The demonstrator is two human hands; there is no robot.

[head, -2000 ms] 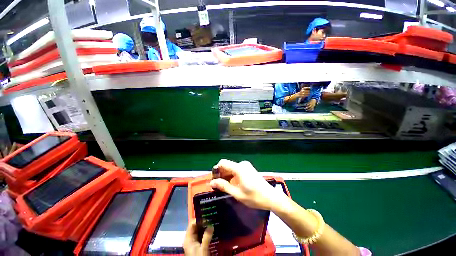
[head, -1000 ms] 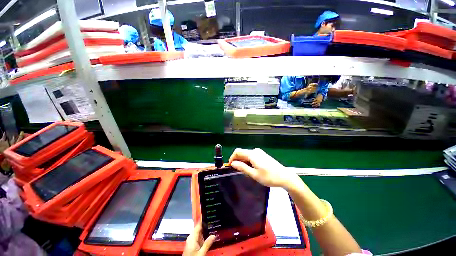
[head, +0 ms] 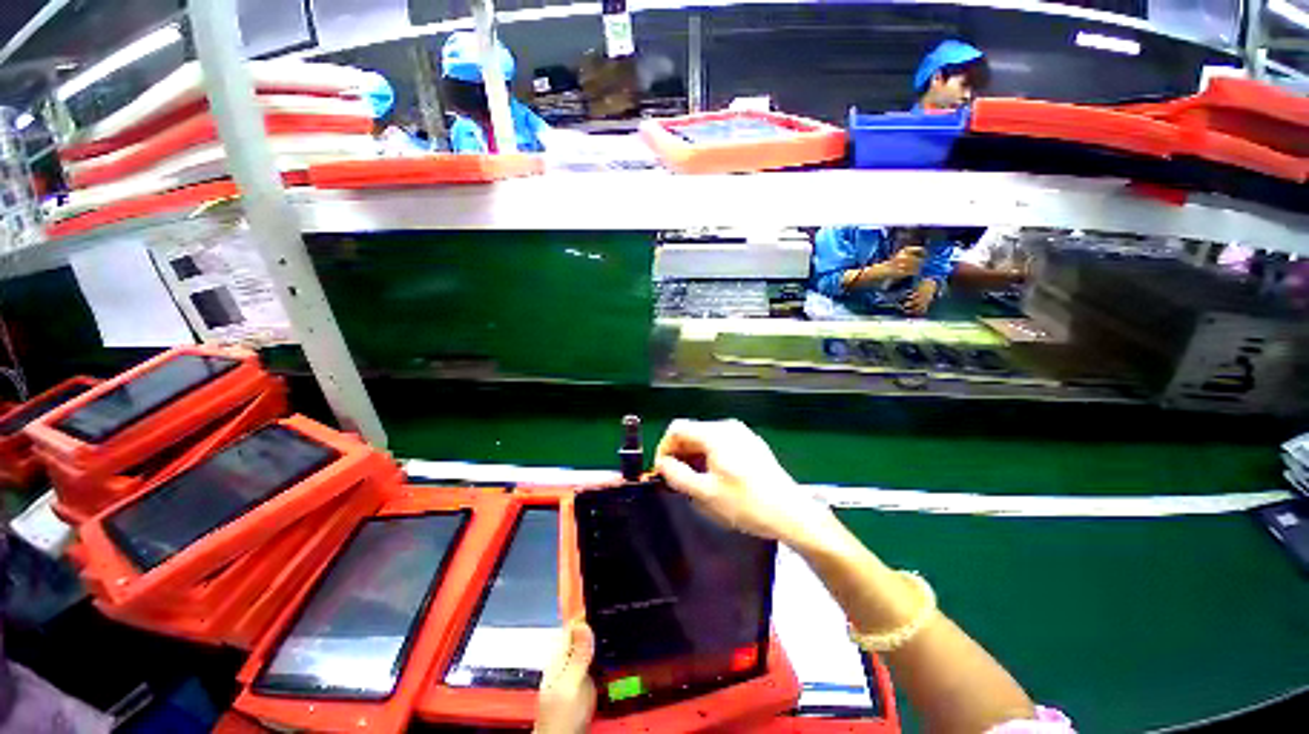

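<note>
The tablet stands tilted over an orange foam tray; its dark screen shows faint text, a green box at the lower left and a red box at the lower right. A small dark test plug stands up from its top edge. My left hand holds the tablet's lower left edge, thumb in front; its other fingers are hidden. My right hand is at the top edge, just right of the plug, fingers curled; whether it pinches anything is hidden.
Tablets in orange trays lie to the left, beside leaning stacks. A white-screened tablet lies partly under my right forearm. A metal post and white shelf stand ahead. A grey-white pile is at far right.
My right hand has moved from over the plug to just right of it. The screen's green text list has given way to faint text with green and red boxes. My left thumb has moved up the edge.
</note>
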